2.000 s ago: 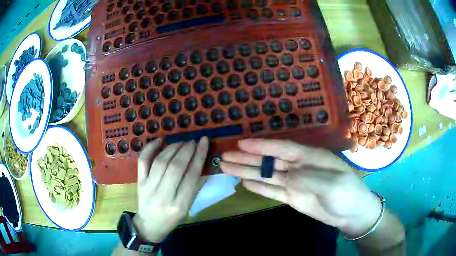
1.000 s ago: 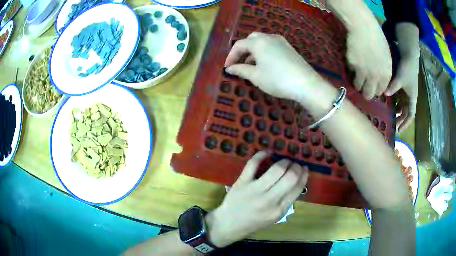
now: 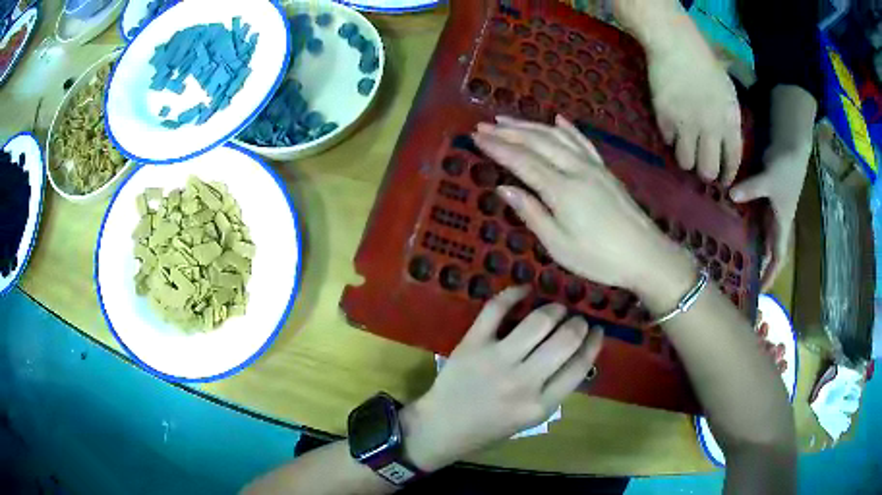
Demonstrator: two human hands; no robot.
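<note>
The dark-red keyboard tray (image 3: pixel 382 276) lies tilted in front of me, its round holes mostly filled with dark pieces. My left hand (image 3: pixel 493 382), wrist with a watch, rests its spread fingertips on the tray's near edge, by a dark blue bar piece (image 3: pixel 614 331) in its slot. My right hand (image 3: pixel 590 218), wrist with a bracelet, lies palm down and fingers extended over the left part of the nearer keyboard layout. It covers several holes; what is under its palm is hidden. No piece shows in either hand.
Another person's hands (image 3: pixel 696 116) touch the tray's far right side. At left are plates of yellow pieces (image 3: pixel 193 253), light-blue pieces (image 3: pixel 208 70) and black pieces (image 3: pixel 14 208), and a bowl of dark green-grey discs (image 3: pixel 363 116). An orange-piece plate (image 3: pixel 711 440) shows partly at right.
The tray has turned and shifted right in view. My right hand crossed onto it, first pinched at the upper left, now flat. The other person's hands have come onto the tray.
</note>
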